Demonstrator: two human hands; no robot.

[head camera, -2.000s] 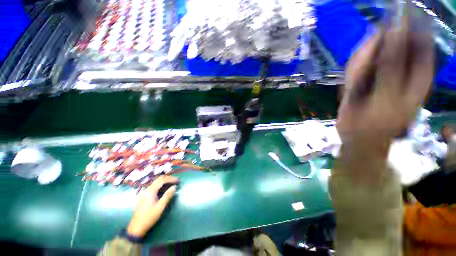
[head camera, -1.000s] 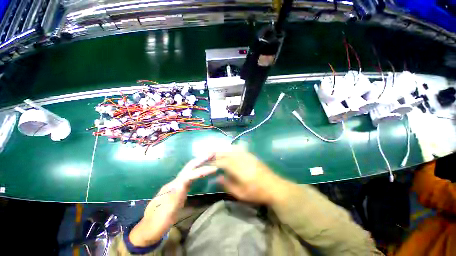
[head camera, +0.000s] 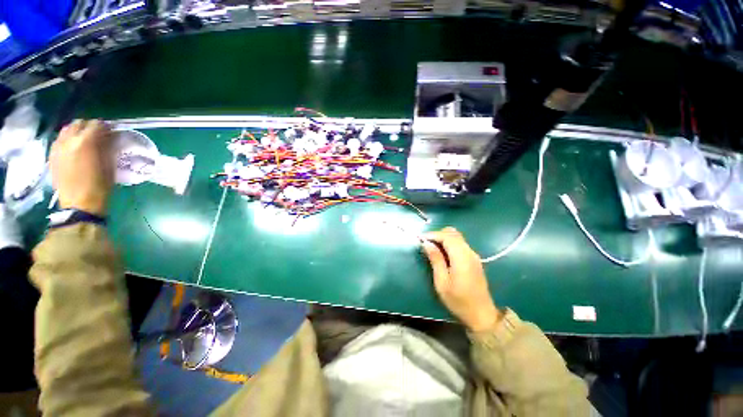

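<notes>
My left hand [head camera: 81, 167] is at the far left, at the left edge of a white housing [head camera: 173, 173] with a round cup and a narrower foot. Its fingertips are blurred, and I cannot tell if they grip the housing. My right hand [head camera: 460, 277] is low over the bench in front of the feeder, its fingers closed on a white power cord [head camera: 534, 199]. The cord curves from the hand up to the feeder's right. Thin, blurred strands show at the fingertips.
A pile of wired components [head camera: 314, 167] lies left of the screw feeder [head camera: 456, 122]. A black electric screwdriver [head camera: 525, 130] slants over the feeder's right side. Another white cord [head camera: 591, 232] and white housings [head camera: 652, 175] lie at the right. A neighbouring person's dark sleeve [head camera: 16, 285] is at the left edge.
The view has swung left. My hands, together in front of me a second ago, are now apart: the left has reached to the housing, the right stays with the cord.
</notes>
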